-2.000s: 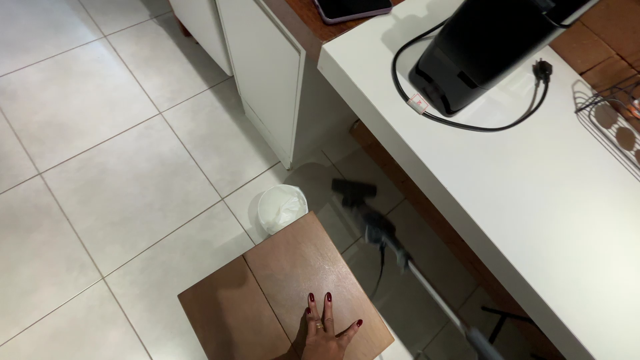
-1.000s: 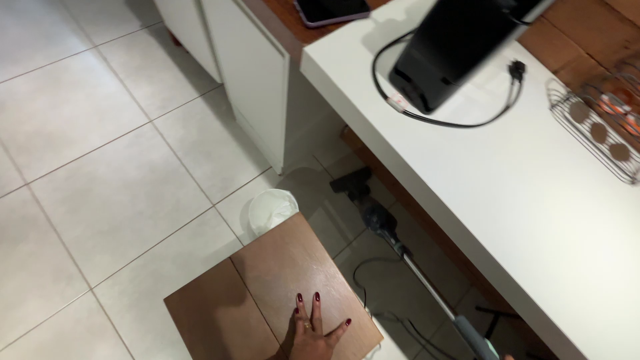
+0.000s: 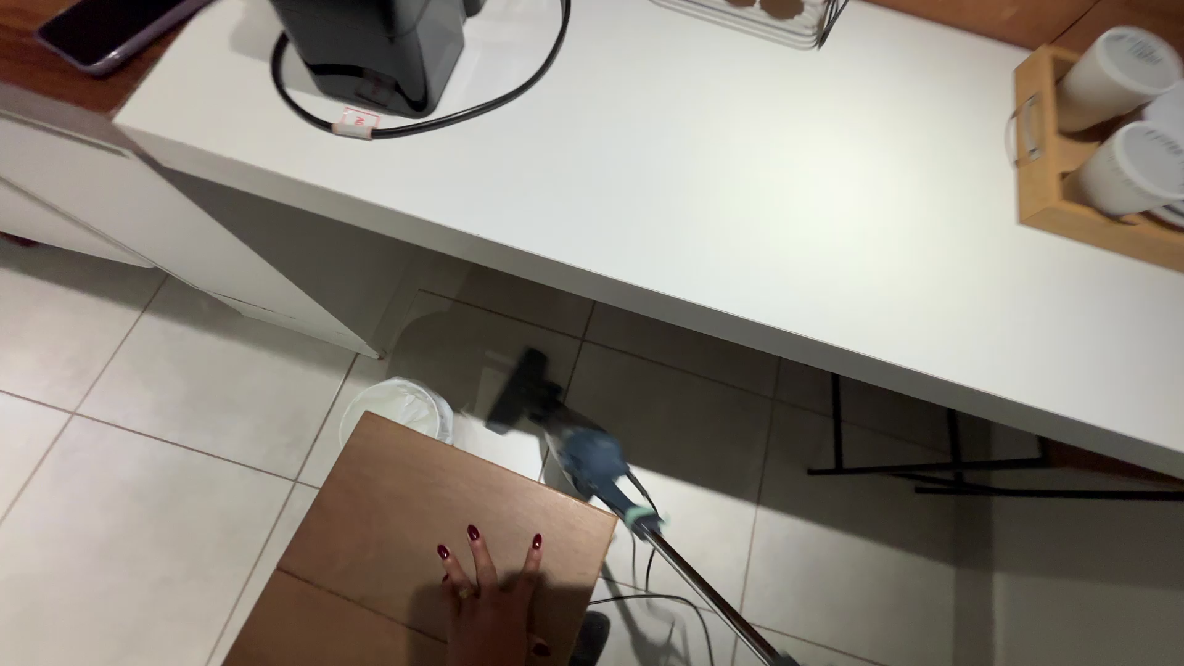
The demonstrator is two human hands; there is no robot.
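Note:
My left hand [image 3: 492, 601] lies spread on a brown wooden tabletop [image 3: 370, 518], fingers apart, with dark red nails and a ring, holding nothing. To its right, a stick vacuum cleaner [image 3: 592, 458] slants across the tiled floor. Its dark floor head [image 3: 520, 390] is on the tiles beneath the white counter, and its metal tube [image 3: 708, 587] runs to the lower right edge. The vacuum's handle end is outside the frame, and my right hand is not seen. A thin black cable [image 3: 680, 599] trails near the tube.
A white bin with a liner [image 3: 398, 407] stands behind the wooden top. The white counter [image 3: 740, 185] bears a black appliance [image 3: 379, 55] with a looped cord, a wire rack [image 3: 768, 28] and a wooden tray of cups [image 3: 1041, 194]. Black metal legs [image 3: 953, 444] show beneath. A phone [image 3: 111, 37] lies upper left.
The view has swung to the right, bringing the tray of cups into sight. My left hand stays spread on the wooden top. The vacuum remains under the counter's edge.

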